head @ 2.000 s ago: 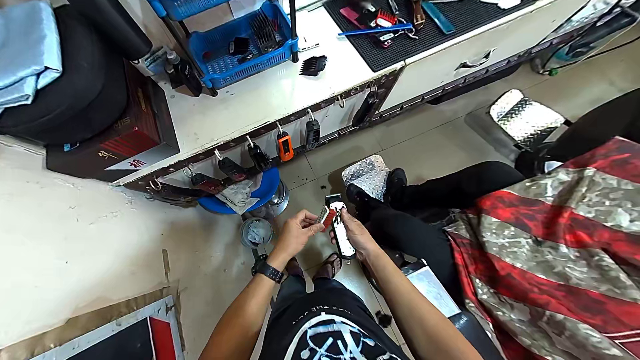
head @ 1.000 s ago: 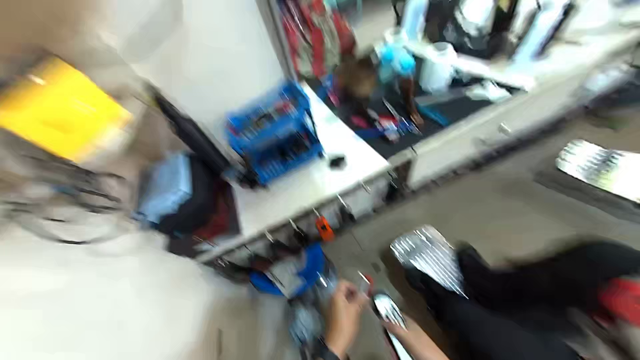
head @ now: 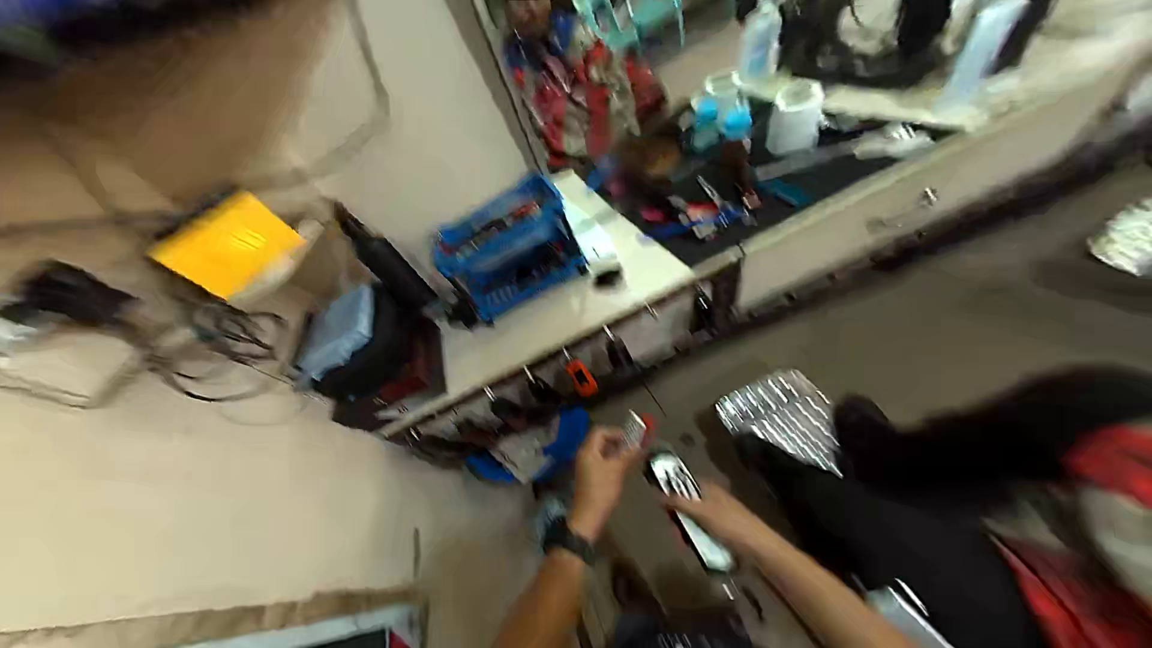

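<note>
My left hand point(head: 605, 472), with a dark watch on its wrist, holds a small red and silver clipper guard comb point(head: 637, 430) between thumb and fingers. My right hand point(head: 715, 515) grips a white and black hair clipper point(head: 691, 511) around its body, the blade end pointing up and left. The guard is just left of and above the clipper's head, apart from it. The view is blurred, so fine details of both are hard to make out.
A white counter point(head: 504, 346) bears a blue plastic basket point(head: 513, 256); an orange clipper point(head: 581, 376) hangs on its front edge. Tools lie on a black mat point(head: 774, 202). A metal footrest point(head: 781, 418) and a seated person's dark-clothed legs point(head: 909, 504) are at the right.
Two seconds ago the red guard was at the clipper's head; now my left hand holds it apart from the clipper. The view has swung up and left, showing more wall and counter.
</note>
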